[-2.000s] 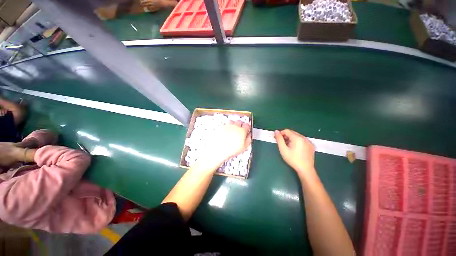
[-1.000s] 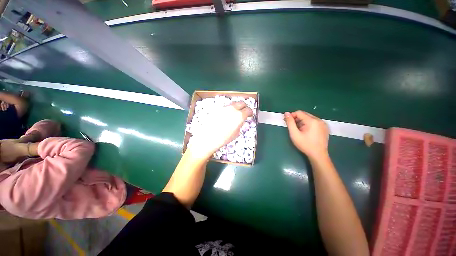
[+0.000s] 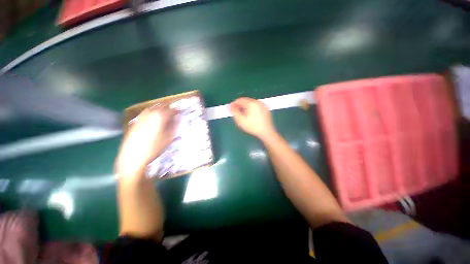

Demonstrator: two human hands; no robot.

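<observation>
The parts carton, an open brown box full of small white parts, stands on the green surface left of centre, blurred. My left hand is over the parts inside the carton, overexposed; its fingertips are too blurred to tell whether they hold anything. My right hand is beside the carton, over the white strip, with thumb and fingers curled together. Whether a piece is between its fingertips cannot be told.
A red-pink compartment tray lies at the right. A small brown lump is on the strip beside it. A grey metal post slants at the left. Another red tray is at the top left. A pink sleeve shows at the lower left.
The view has turned to the right, so carton and hands appear further left and the whole tray shows. My left hand is still over the carton, my right hand still beside it.
</observation>
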